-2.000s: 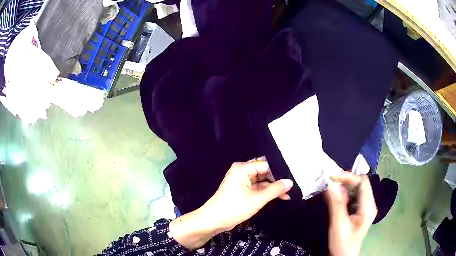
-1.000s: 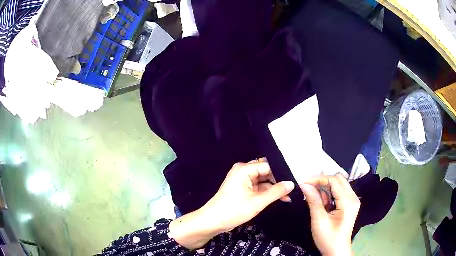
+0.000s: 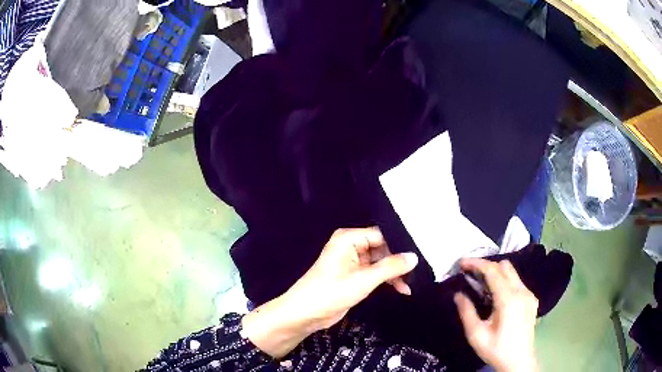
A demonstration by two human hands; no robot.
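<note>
The dark velvet garment (image 3: 290, 160) lies in a heap over my lap. A bright white backing piece (image 3: 425, 200) lies on it, its lower end near my right hand. My left hand (image 3: 348, 269) pinches the dark velvet between thumb and fingers, left of the white piece. My right hand (image 3: 497, 305) is at the white piece's lower end, thumb and fingers curled around small dark snips (image 3: 477, 285), mostly hidden in the palm. A second bit of white (image 3: 515, 236) shows to its upper right.
A clear round tub (image 3: 595, 174) with white scrap stands right. A yellow-edged worktable (image 3: 617, 43) is upper right. A blue crate (image 3: 149, 80), grey cloth (image 3: 87, 51) and white scraps (image 3: 36, 116) are upper left. Green floor (image 3: 131, 240) shows on the left.
My right hand has shifted right, away from my left thumb, and its thumb has spread from the fingers. My left hand keeps its pinch. The whole view has shifted slightly.
</note>
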